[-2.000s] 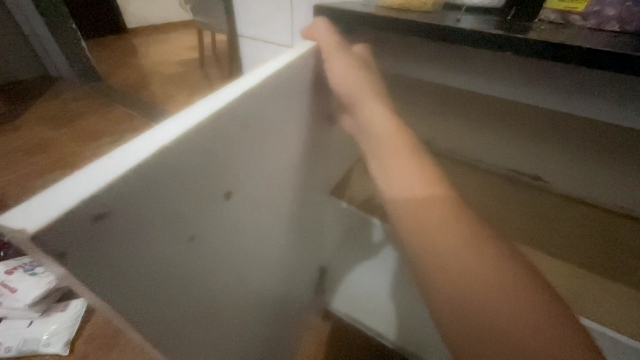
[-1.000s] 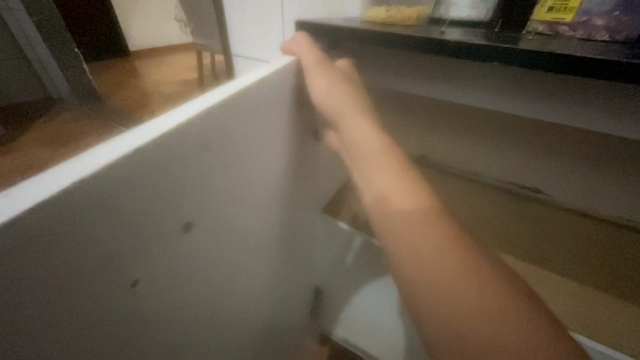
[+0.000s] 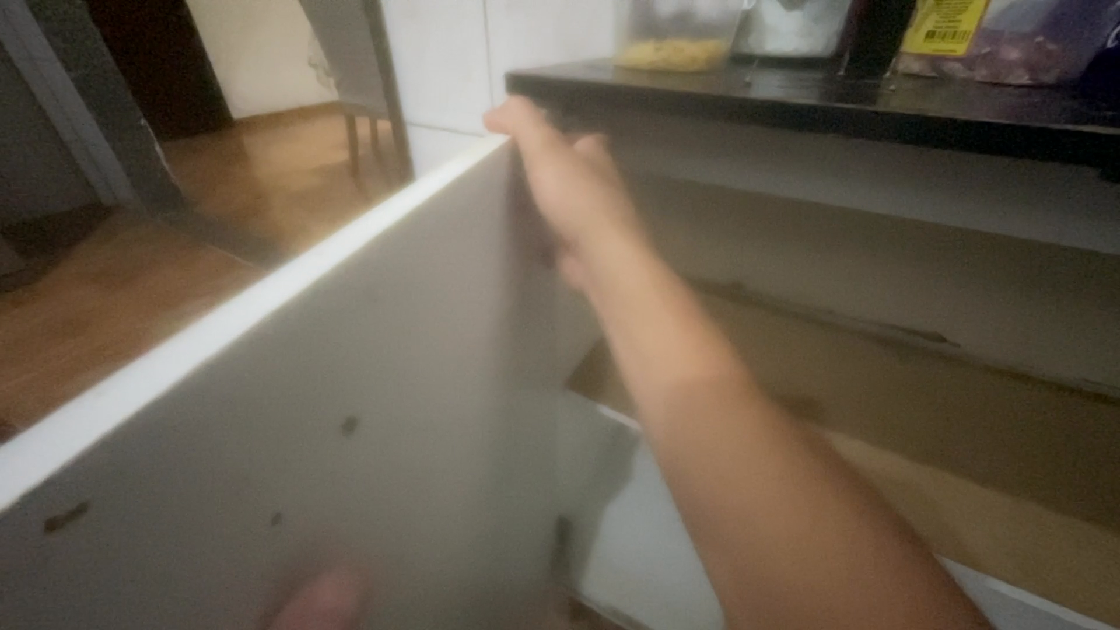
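Observation:
A white flat panel (image 3: pixel 420 350), like a cabinet door or side board, stands upright and runs from the lower left towards the middle. Its face has several small dark marks. My right hand (image 3: pixel 569 184) reaches in from the lower right and grips the panel's far upper corner, with fingers over the top edge. Only a blurred fingertip of my left hand (image 3: pixel 324 604) shows at the bottom, in front of the panel's face; the rest is out of view.
Right of the panel is an open cabinet with a brown inner board (image 3: pixel 875 376). Above it, a dark countertop (image 3: pixel 787 96) bears a clear container of yellow food (image 3: pixel 674 52) and a bag with a yellow label (image 3: pixel 945 26). A chair (image 3: pixel 350 79) stands beyond on the brown floor.
A fingertip of my left hand has come into view at the bottom. My right hand keeps its hold on the panel's corner. White packets seen earlier at the lower left are out of view.

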